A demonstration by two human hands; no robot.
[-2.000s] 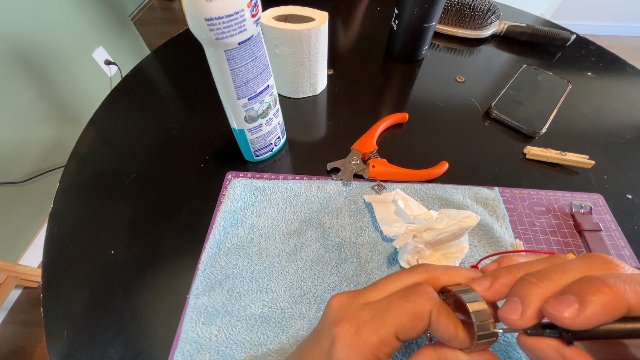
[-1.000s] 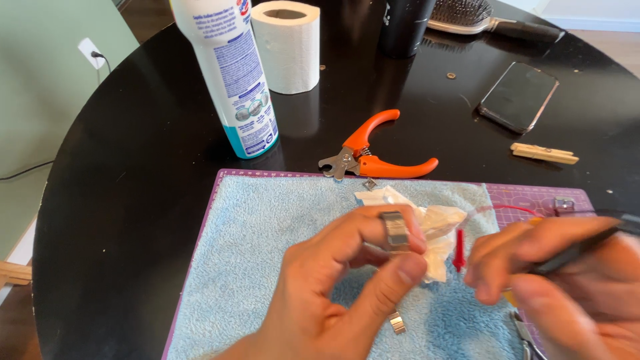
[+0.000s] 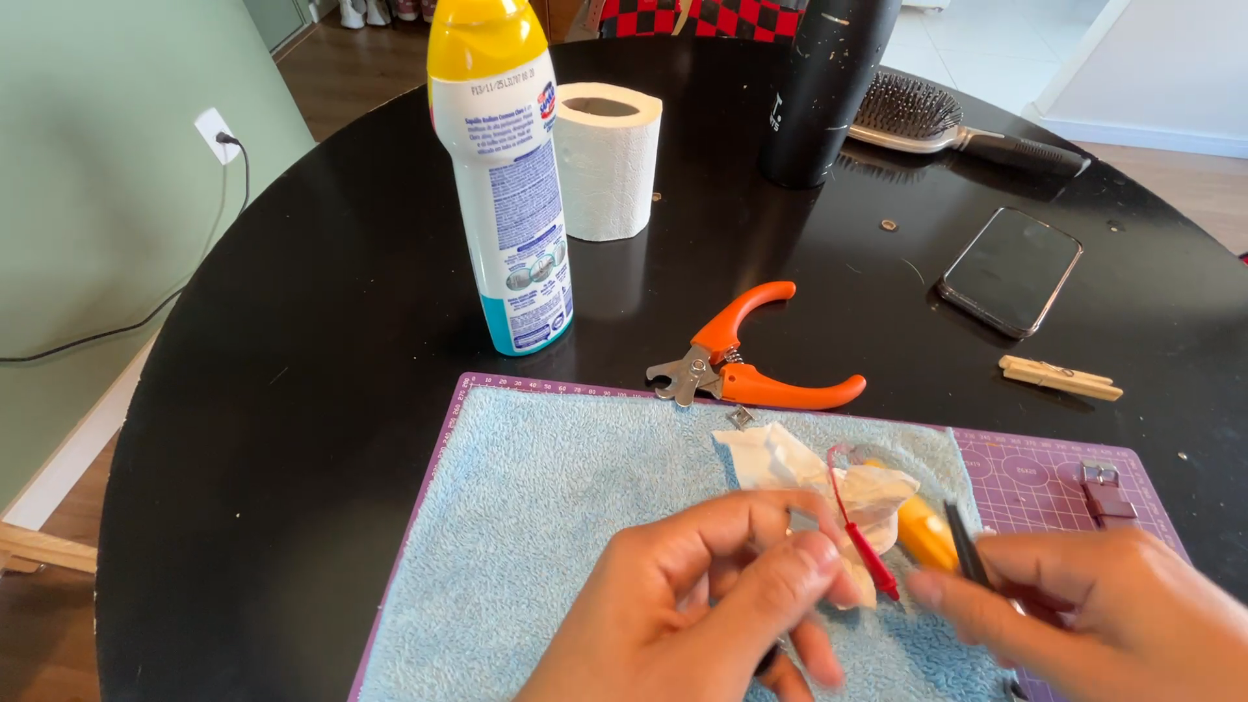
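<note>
My left hand (image 3: pixel 712 595) is over the blue towel (image 3: pixel 526 497), its thumb and fingertips pinched on a small metallic piece that is mostly hidden. At the right, my right hand (image 3: pixel 1082 604) holds a thin black tool (image 3: pixel 960 546), blurred, its kind unclear. Between the hands lie a crumpled white tissue (image 3: pixel 780 458), a red plastic piece on a red cord (image 3: pixel 871 561) and a yellow object (image 3: pixel 924 531). A small metal buckle-like part (image 3: pixel 741 417) rests at the towel's top edge. A brown watch strap with a buckle (image 3: pixel 1107 492) lies on the purple cutting mat (image 3: pixel 1024 478).
Orange-handled clippers (image 3: pixel 756 361) lie beyond the mat. Farther back stand a spray-cleaner bottle (image 3: pixel 507 195), a paper roll (image 3: pixel 609 166) and a black bottle (image 3: pixel 824 97). A hairbrush (image 3: pixel 912 112), a phone (image 3: pixel 1014 273) and a wooden clothespin (image 3: pixel 1061 377) are at the right.
The metal band piece that showed plainly in my left fingers is now mostly hidden. The black tool in my right hand now points up and away, and the yellow object shows beside the tissue.
</note>
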